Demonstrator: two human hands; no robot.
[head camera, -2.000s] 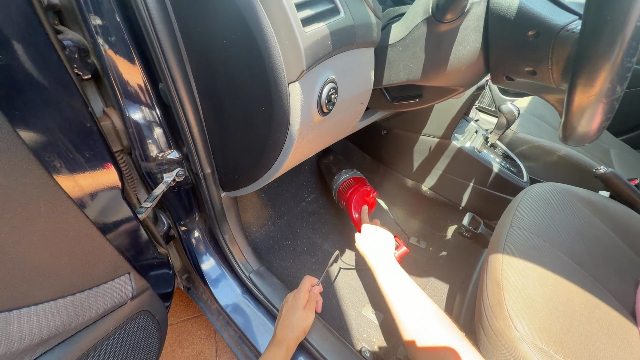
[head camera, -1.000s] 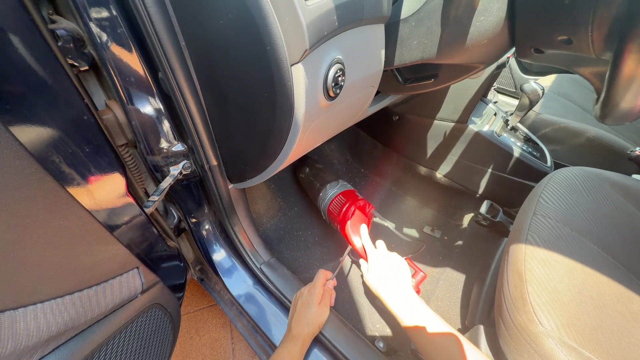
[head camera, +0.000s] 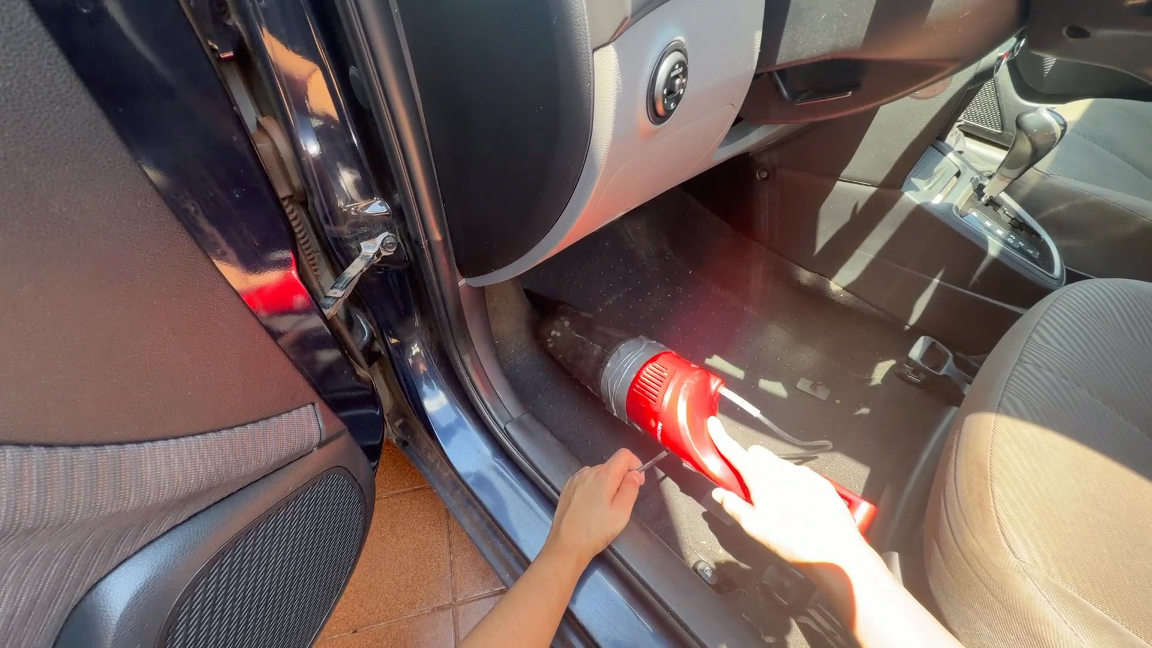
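Note:
A red handheld vacuum cleaner (head camera: 677, 400) lies low over the dark carpet of the car footwell (head camera: 666, 261). My right hand (head camera: 787, 499) is closed around its handle. Its dark, translucent nozzle (head camera: 576, 344) points to the upper left, into the corner beside the door sill. A thin grey power cord (head camera: 783, 434) comes off the vacuum's right side. My left hand (head camera: 598, 499), just left of the vacuum and above the sill, pinches a thin grey cord (head camera: 654, 461) between thumb and fingers. Whether both cord parts are one piece is hidden.
The open car door (head camera: 135, 297) stands at the left, with its metal door check (head camera: 358, 270) beside the sill (head camera: 468, 450). Above the footwell hangs the lower dashboard (head camera: 666, 135). A fabric seat (head camera: 1062, 432) is at the right, the gear lever (head camera: 1026, 148) behind it.
The vacuum's nozzle has swung left, from under the dashboard to the corner by the sill, with my right hand still on the handle. The view has moved closer.

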